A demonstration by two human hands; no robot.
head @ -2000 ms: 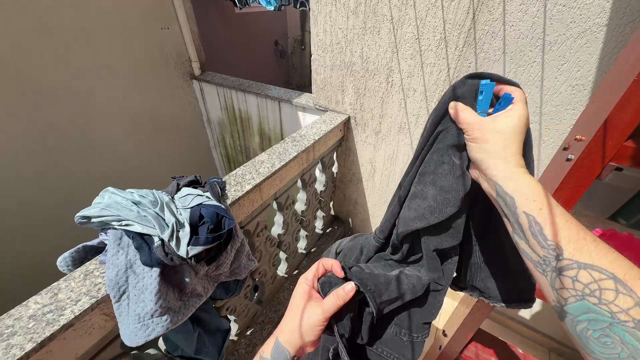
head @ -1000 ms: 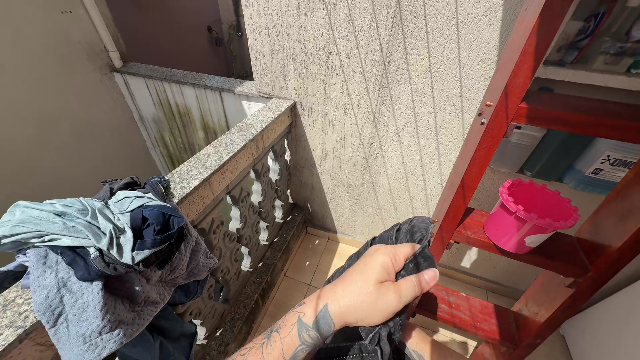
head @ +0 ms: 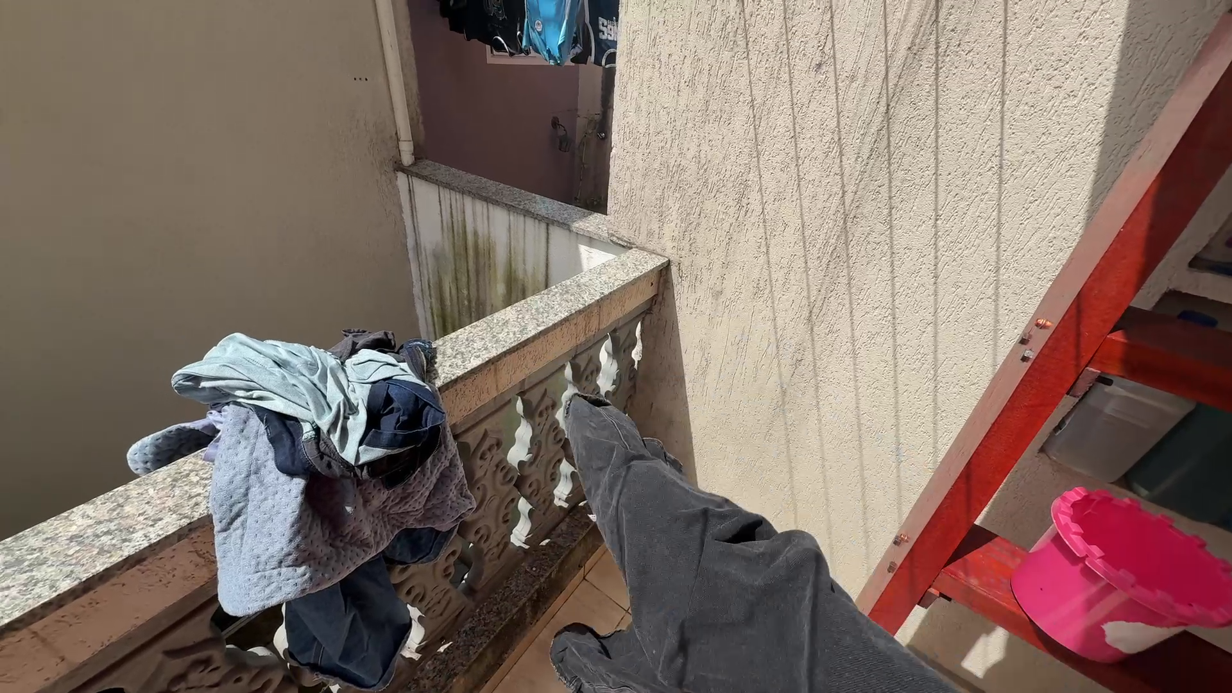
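Note:
A dark grey denim garment [head: 731, 577], which looks like trousers, stretches from the bottom edge up toward the balustrade, one leg end pointing to the upper left. Its lower part runs out of view. Neither of my hands shows, so what they hold cannot be seen. To the left, a pile of clothes [head: 327, 481] hangs over the granite-topped railing [head: 549, 327], with light blue, navy and quilted grey-lilac cloth in it.
At the right stands a red wooden ladder [head: 1039, 356] with a pink bucket [head: 1078, 587] on a step. Plastic containers [head: 1116, 423] are behind it. A textured wall [head: 818, 241] rises beyond the railing. Laundry [head: 551, 29] hangs at the top.
Both hands have gone out of view; two seconds ago one held the dark garment with blue clothespins. The garment now extends toward the balustrade. The view has shifted.

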